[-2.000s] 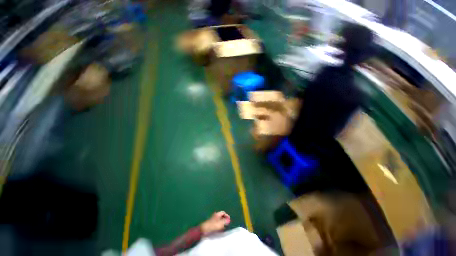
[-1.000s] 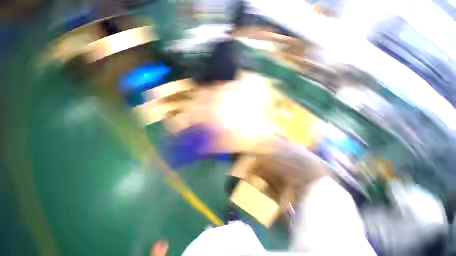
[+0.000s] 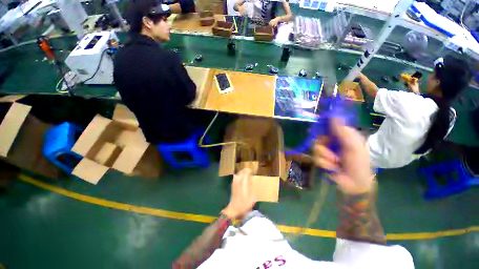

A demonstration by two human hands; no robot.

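Observation:
My right hand (image 3: 353, 160) is raised at centre right, fingers closed on a blurred blue-purple thing (image 3: 339, 113) that spreads above and left of it. A thin pale strand hangs below; its link to the hand is unclear. My left hand (image 3: 242, 193) is lower, at the near side of an open brown cardboard box (image 3: 268, 187), overlapping its flaps. Whether its fingers grip a flap is hidden. The box stands on the floor below the line, with brown pieces inside.
A person in black (image 3: 149, 89) sits left on a blue stool (image 3: 184, 152); a person in white (image 3: 409, 123) sits right. A smartphone (image 3: 223, 82) lies on a cardboard sheet (image 3: 247, 94) over the green line. Another open box (image 3: 113, 149) and a white machine (image 3: 92, 55) are at left.
The view has swung right from the aisle to face the line. Both hands now show, my right with the blue-purple thing; only fingertips of one hand showed a second ago.

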